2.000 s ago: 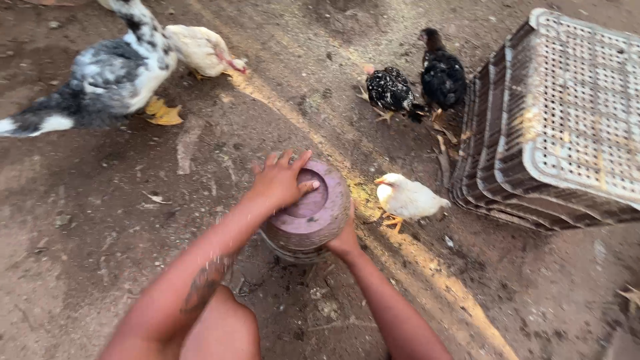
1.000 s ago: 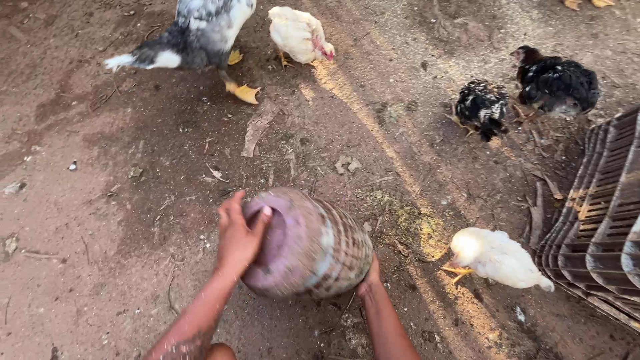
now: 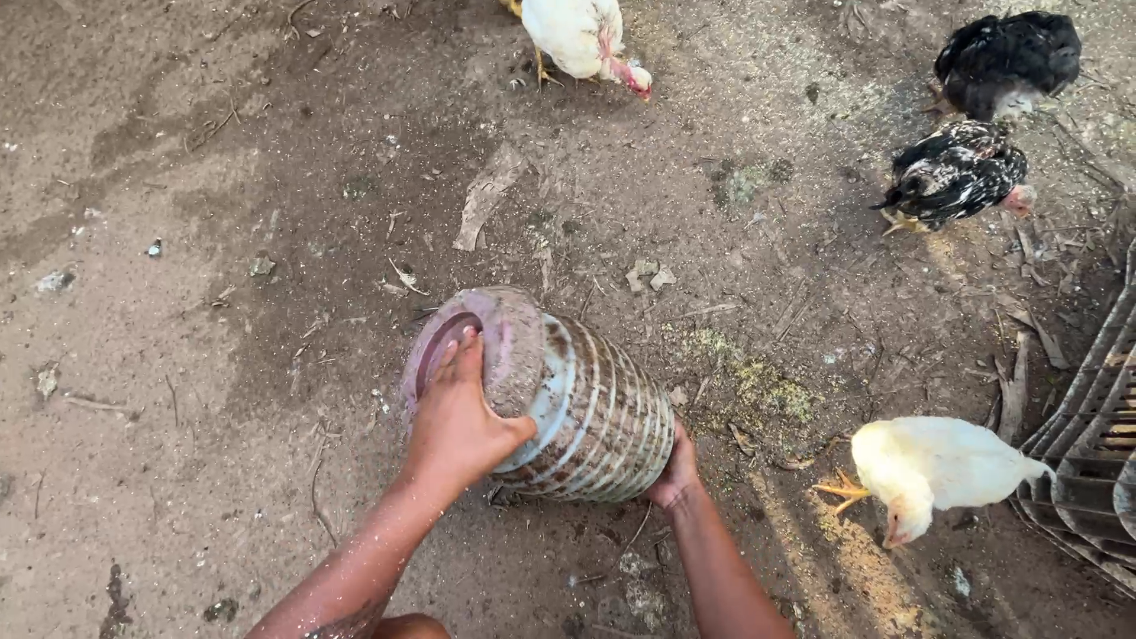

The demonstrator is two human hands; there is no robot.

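Observation:
A dirty ribbed plastic poultry container point(image 3: 595, 408) with a purplish round base lies tilted over the dirt ground, its base toward the upper left. My left hand point(image 3: 466, 408) grips that base, fingers inside its recess and thumb over the rim. At the container's lower right end, my right hand point(image 3: 679, 470) holds it from beneath and behind; most of its fingers are hidden. Yellowish feed grains point(image 3: 772, 390) lie scattered just right of the container. A white chick point(image 3: 950, 466) stands to the right with its head lowered.
A plastic crate point(image 3: 1096, 444) stands at the right edge. Near the top is a white bare-necked chicken point(image 3: 581, 40); a speckled chicken point(image 3: 954, 177) and a black chicken point(image 3: 1012, 62) are at upper right. Dry leaf pieces point(image 3: 488, 195) lie on the ground.
The container has gone from nearly upright, base up, to tilted on its side, both hands still on it. The grey and white duck has gone out of view.

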